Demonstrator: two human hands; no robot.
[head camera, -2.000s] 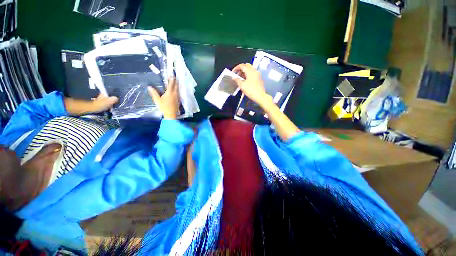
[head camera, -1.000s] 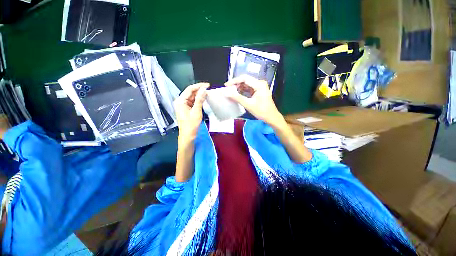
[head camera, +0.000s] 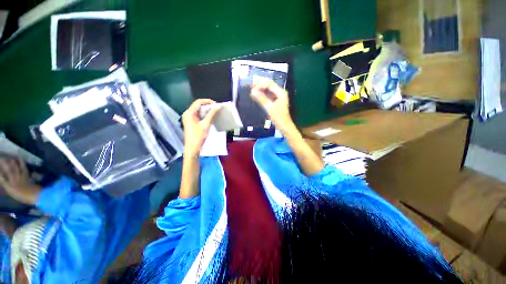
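A black tablet case panel (head camera: 252, 113) with small white squares lies on a white sheet in front of me, on a black mat (head camera: 208, 83). My left hand (head camera: 201, 119) holds a pale sticker backing sheet (head camera: 224, 117) at the panel's left edge; a white part of it hangs down. My right hand (head camera: 271, 100) is over the upper right of the panel with its fingertips together. Whether a small piece is between them cannot be told.
A fanned panel stack (head camera: 105, 138) lies at left, another panel (head camera: 89, 41) behind it. A person's hand (head camera: 19, 177) is at far left. At right are a carton (head camera: 421, 150), white-edged layers (head camera: 344, 161), a plastic bag (head camera: 385, 77) and yellow scraps (head camera: 348, 91).
My hands were together at the backing sheet; my right hand has moved away over the panel. My left hand keeps the sheet. The view has shifted, and the neighbour's hand shows at far left.
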